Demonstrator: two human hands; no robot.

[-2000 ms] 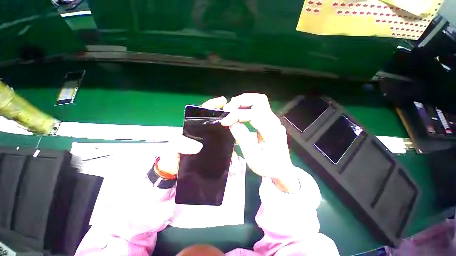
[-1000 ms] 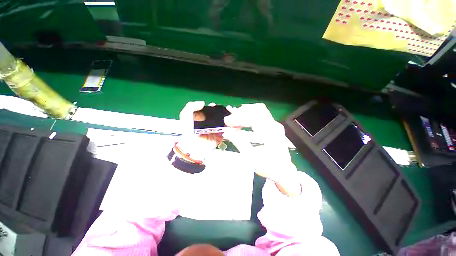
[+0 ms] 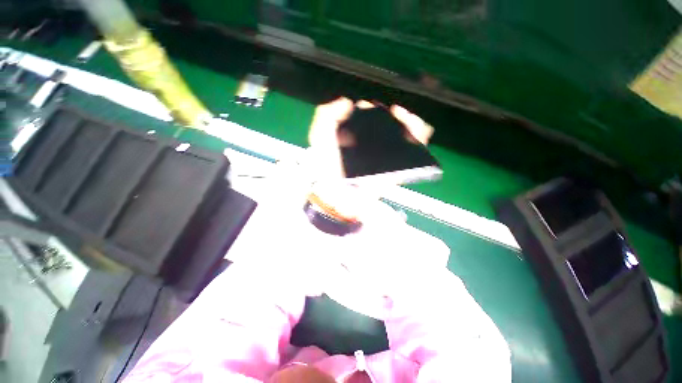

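Note:
A phone assembly (image 3: 385, 146) is held up in front of me, tilted, its glossy black face showing and a pale lower edge towards me. My left hand (image 3: 329, 142) grips its left side, with a black and orange band on the wrist. My right hand (image 3: 413, 127) is at its upper right; its fingertips show, and the rest is hidden behind the phone or lost in glare. White paper lies under my arms, washed out by bright light.
Stacked black trays (image 3: 123, 187) stand on the left. A black tray (image 3: 624, 329) on the right holds two glossy black screens (image 3: 600, 264). A phone (image 3: 252, 90) lies on the green belt beyond the white rail. A yellow-wrapped post (image 3: 161, 75) stands at upper left.
The view has swung left, showing more of the left trays. The phone has gone from upright with its screen facing me to tilted, held farther forward by both hands.

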